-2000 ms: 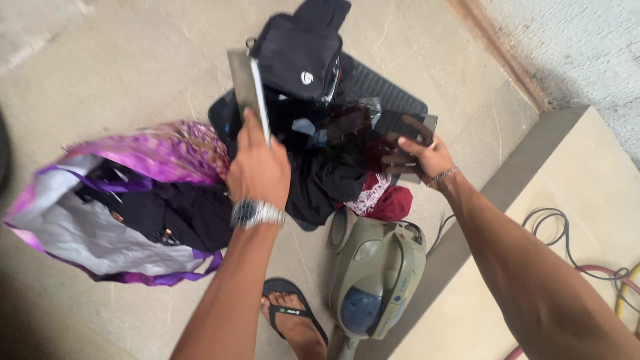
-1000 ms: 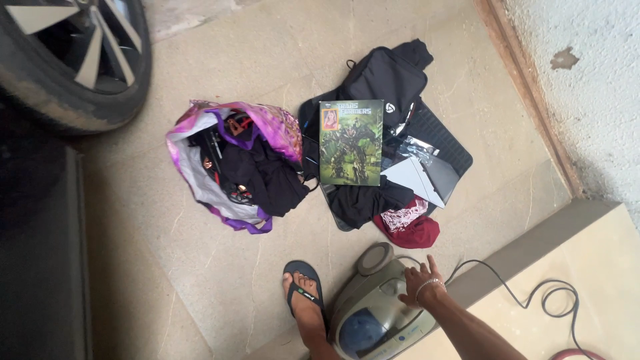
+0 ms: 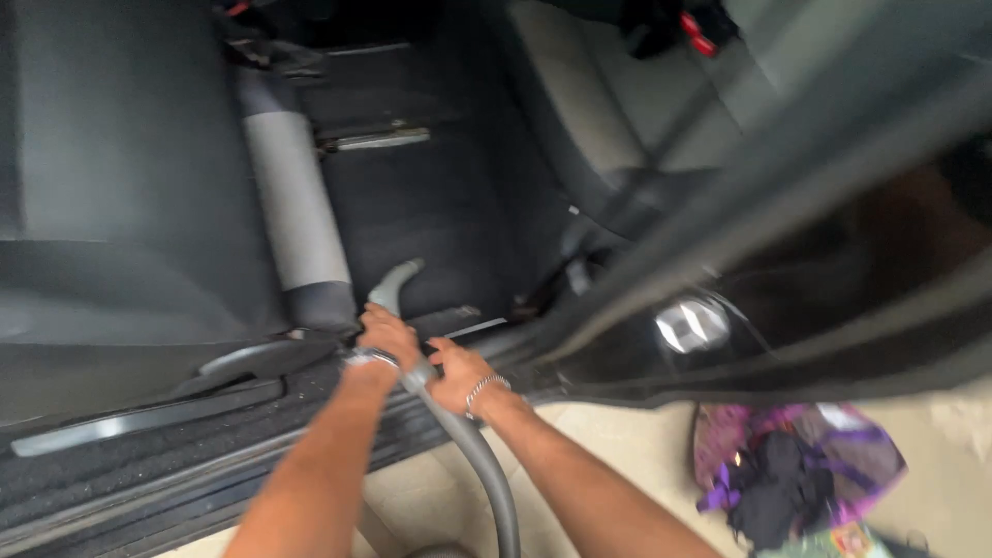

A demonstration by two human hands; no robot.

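Observation:
A grey vacuum cleaner's hose [image 3: 484,457] rises from below and ends in a curved grey handle piece [image 3: 397,285] over the car's dark floor. My left hand [image 3: 387,333], with a metal watch at the wrist, is closed around this handle piece. Just right of it, my right hand [image 3: 459,376], with a chain bracelet, touches the hose near its joint; motion blur and the angle hide whether its fingers grip it. The tip of the handle piece points away from me, above the rear footwell carpet [image 3: 449,217].
A car seat [image 3: 124,170] is at the left, another seat [image 3: 581,85] at the upper right. The door sill [image 3: 232,442] crosses below my hands. An open car door [image 3: 775,310] stands at the right. Outside, a purple bag [image 3: 876,457] with dark cloth lies on the tiled floor.
The view has swung from the floor outside to the car's interior. My right hand was at the vacuum cleaner's body a second ago; now both hands are at its hose and handle piece.

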